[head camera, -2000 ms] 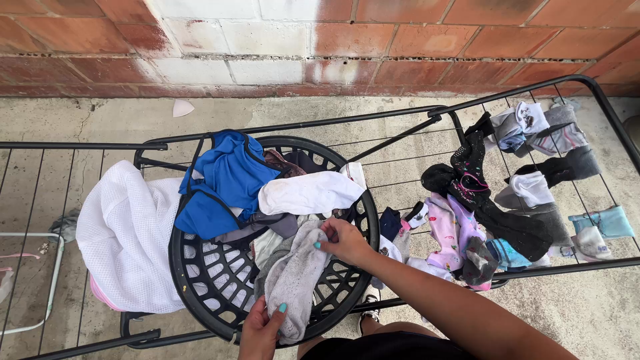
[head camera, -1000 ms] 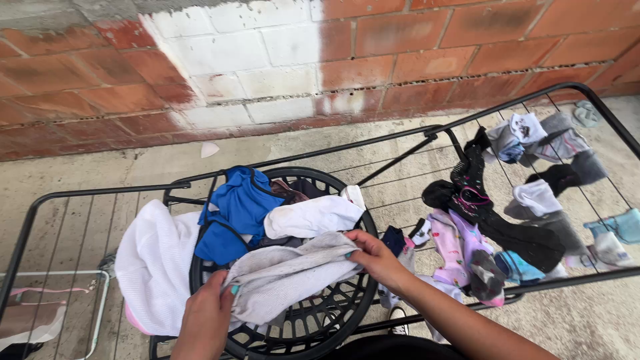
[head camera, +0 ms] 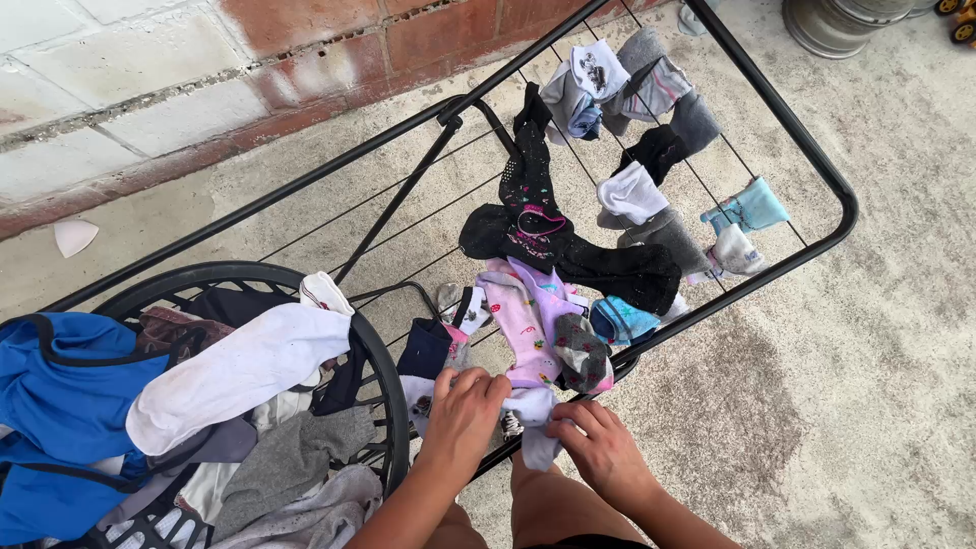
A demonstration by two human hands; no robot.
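My left hand (head camera: 467,404) and my right hand (head camera: 598,442) are close together at the near bar of the black drying rack (head camera: 808,152). Between them is a small white and pale grey sock (head camera: 532,404), its fabric pinched by the fingers of my right hand. My left hand touches the upper left part of the sock; its fingertips are partly hidden. Just beyond lie a pink patterned sock (head camera: 518,324), a dark grey patterned sock (head camera: 579,347) and a light blue sock (head camera: 624,319). Black socks (head camera: 618,271) lie farther up the rack.
The black plastic laundry basket (head camera: 393,412) at left holds a blue garment (head camera: 69,381), a long white sock (head camera: 240,374) and grey cloths (head camera: 293,457). Several socks hang over the rack's right wires. A brick wall (head camera: 320,69) runs behind, and a metal wheel rim (head camera: 835,23) stands at upper right.
Both hands have moved from over the basket to the socks at the rack's near bar. The light grey cloth they held is out of my hands. The view has swung right.
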